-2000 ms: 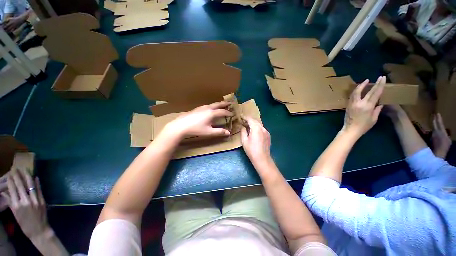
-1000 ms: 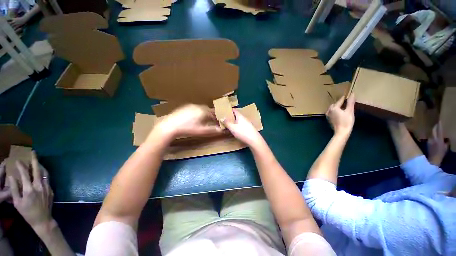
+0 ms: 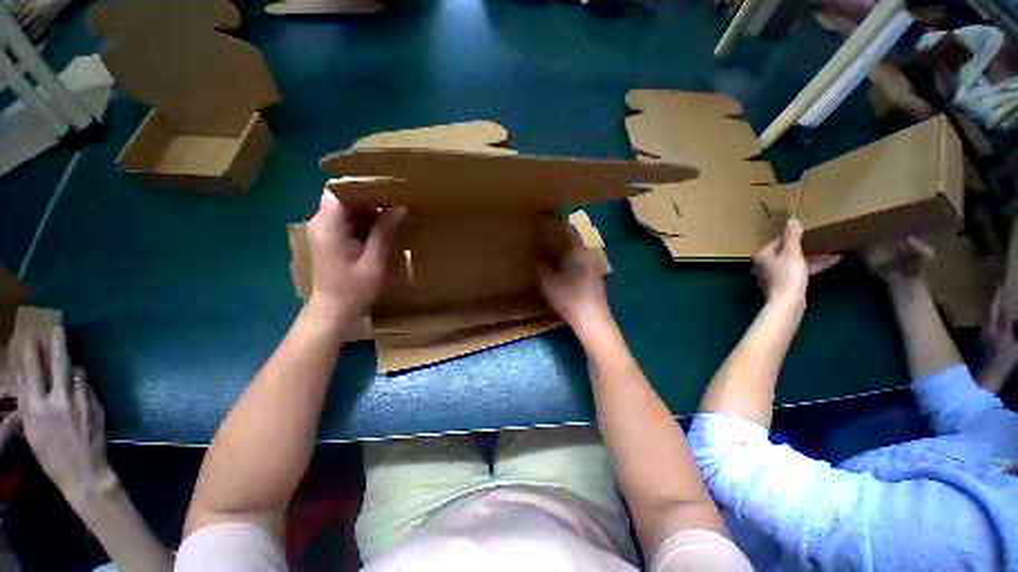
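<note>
A brown box blank (image 3: 474, 263) is in front of me, partly folded. Its lid panel (image 3: 502, 179) stands up at the back and leans toward me, its top edge seen nearly edge-on. A front strip (image 3: 458, 337) lies toward the table's near edge. My left hand (image 3: 348, 251) grips the blank's left side, fingers behind a raised flap. My right hand (image 3: 577, 274) grips the right side, its fingers partly hidden. A short slot shows in the base near my left hand. Another piece of card (image 3: 435, 136) shows behind the lid.
A finished open box (image 3: 195, 151) stands back left. Flat blanks (image 3: 709, 179) lie right of centre. At right, a person in blue sleeves holds a closed box (image 3: 876, 190). Another person's hand (image 3: 61, 419) is at the left edge. Pale slanted posts (image 3: 832, 73) rise at the back right.
My hands have moved apart to the blank's two sides. The lid has tilted toward me, and card now shows behind it. The neighbour's box has shifted right and tilted.
</note>
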